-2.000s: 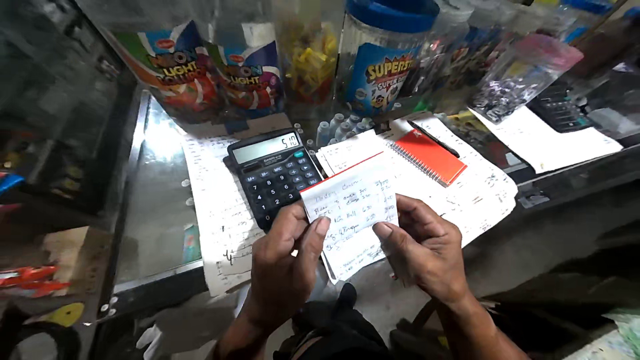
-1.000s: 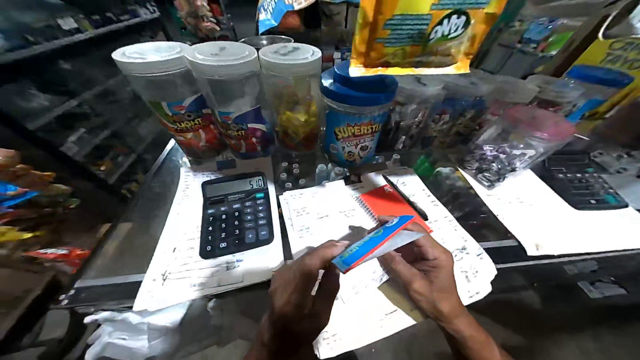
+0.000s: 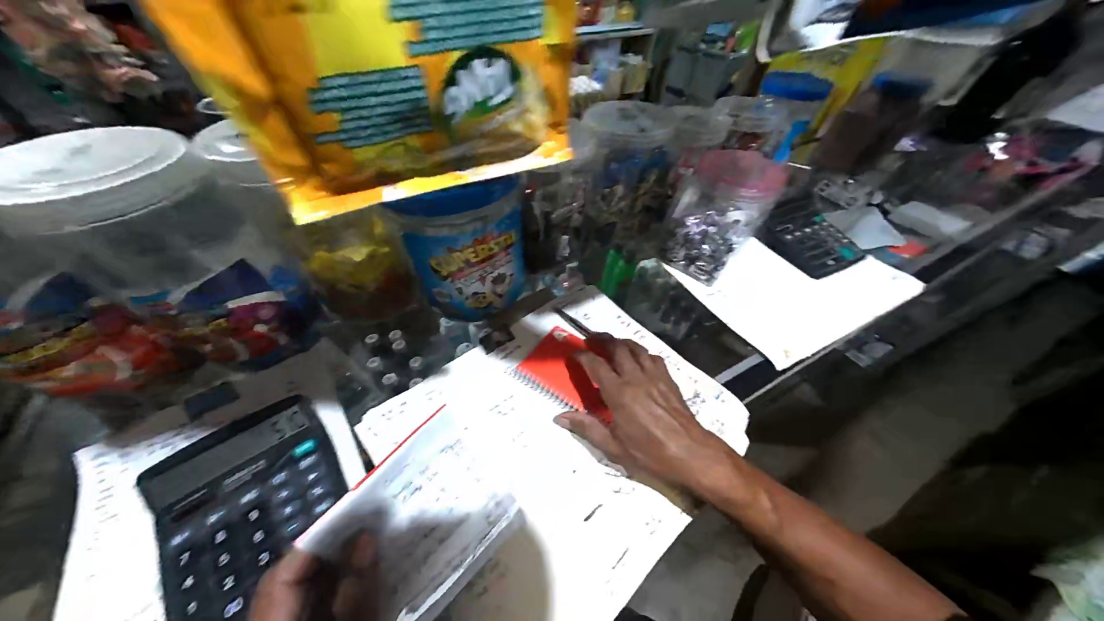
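Observation:
My left hand (image 3: 323,576), blurred at the lower edge, holds a small notepad (image 3: 423,509) with handwritten pages and a red top edge. My right hand (image 3: 634,401) reaches over a red spiral notebook (image 3: 552,366), its fingers on the cover near a dark pen (image 3: 573,323). Whether the fingers grip either one is not plain. Under both lie handwritten paper sheets (image 3: 595,535). A black desk calculator (image 3: 250,509) rests on more paper, left of the notepad.
Clear plastic jars of sweets (image 3: 95,259) and a blue tub (image 3: 470,250) line the counter's back. A yellow packet (image 3: 388,95) hangs over them. At right stand a pink-lidded jar (image 3: 724,211), a white sheet (image 3: 776,302) and a second calculator (image 3: 811,237).
My hands have come apart. Both were at the small notepad; now only my left hand has it, beside the calculator. My right hand has moved onto the red notebook. The view has shifted right.

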